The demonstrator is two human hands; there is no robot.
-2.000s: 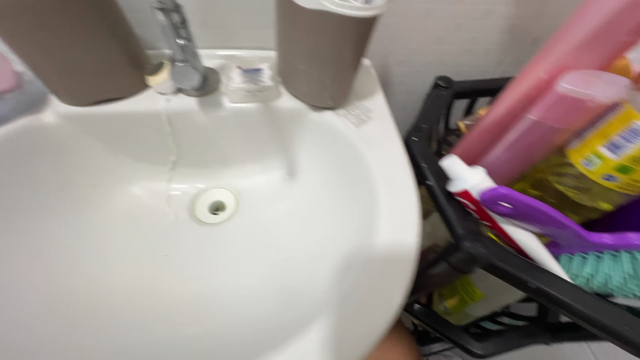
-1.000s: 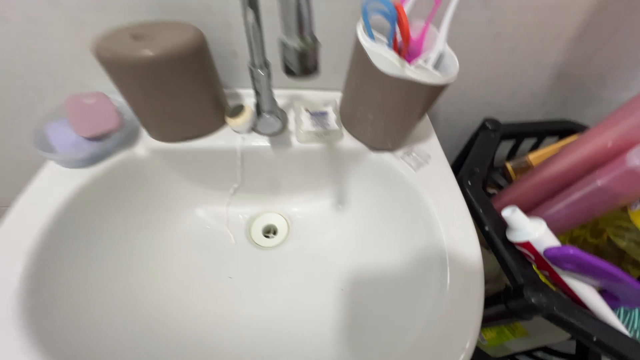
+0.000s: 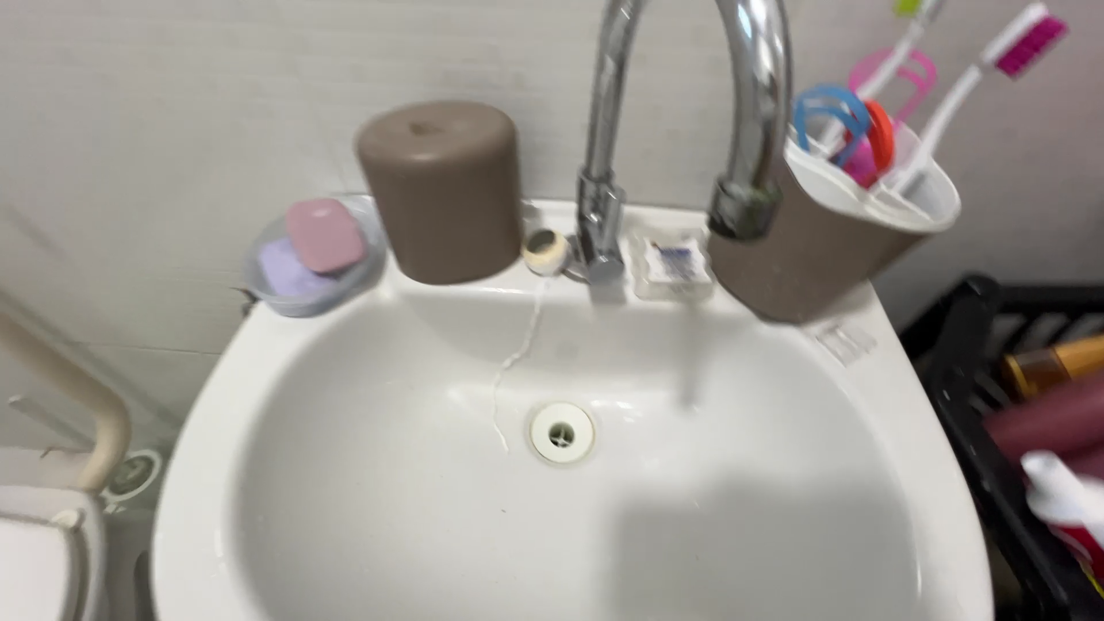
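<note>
Neither my left hand nor my right hand shows in the head view. A white washbasin (image 3: 414,509) fills the middle, with a white drain fitting (image 3: 562,434). Behind it rises a chrome gooseneck faucet (image 3: 604,147), and a stopper-like round piece (image 3: 546,252) with a white string lies at its base. To the left stand a brown plastic container (image 3: 442,194) and a translucent dish (image 3: 302,302) with a pink soap bar (image 3: 325,235) on a lilac one. Right of the faucet are a small clear packet (image 3: 673,263) and a tilted-looking brown cup (image 3: 793,250) holding toothbrushes (image 3: 957,99).
A black plastic basket (image 3: 957,405) stands to the right, with a white and red tube (image 3: 1065,496) and pink bottles inside. At lower left are part of a toilet (image 3: 43,552), a beige pipe (image 3: 108,414) and a round floor drain (image 3: 134,474). A tiled wall runs behind the basin.
The view has shifted left and up, bringing in more of the faucet, the toothbrushes and the toilet. The basin items keep their places.
</note>
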